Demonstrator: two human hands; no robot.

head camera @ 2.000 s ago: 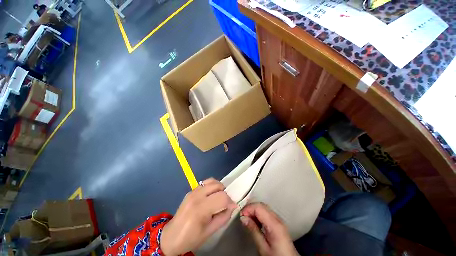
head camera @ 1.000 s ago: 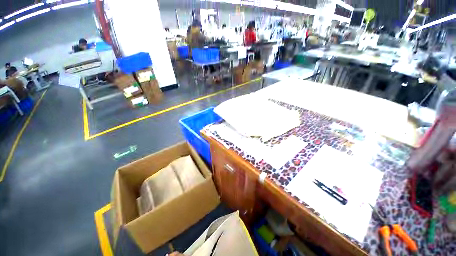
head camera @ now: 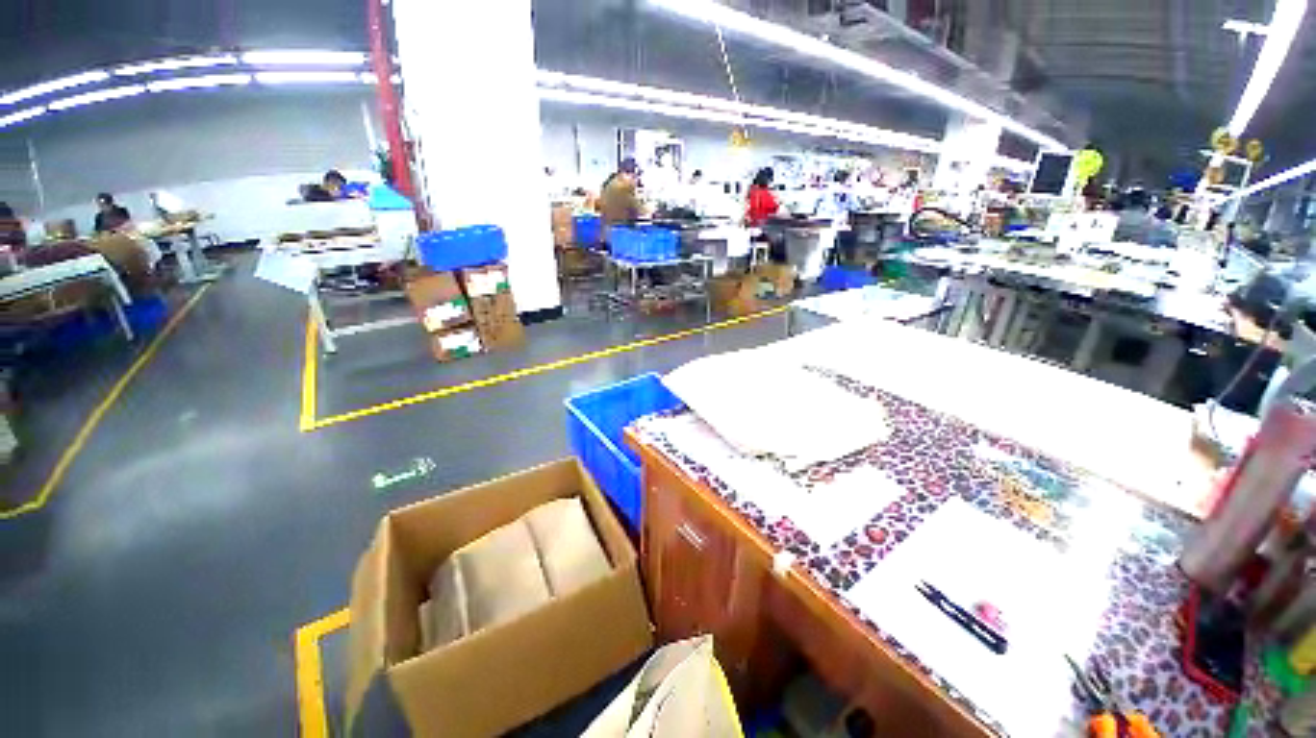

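The top of a beige bag (head camera: pixel 684 698) with a yellow edge shows at the bottom edge of the picture, just left of the wooden desk. The rest of the bag is cut off. Neither of my hands is in the picture. An open brown carton (head camera: pixel 523 675) stands on the floor left of the desk, with folded beige bags (head camera: pixel 508 571) in it.
On the leopard-print desk top (head camera: pixel 883 522) lie white paper (head camera: pixel 924 577), slim black snips (head camera: pixel 963 617), orange-handled pliers (head camera: pixel 1108 717) and pale panels (head camera: pixel 779 410). A blue crate (head camera: pixel 612 441) stands beside the desk. People (head camera: pixel 621 193) sit or stand at tables farther back.
The view has swung up from my lap to the room. Both hands, seen at the bag two seconds ago, are out of the picture, and less of the bag shows.
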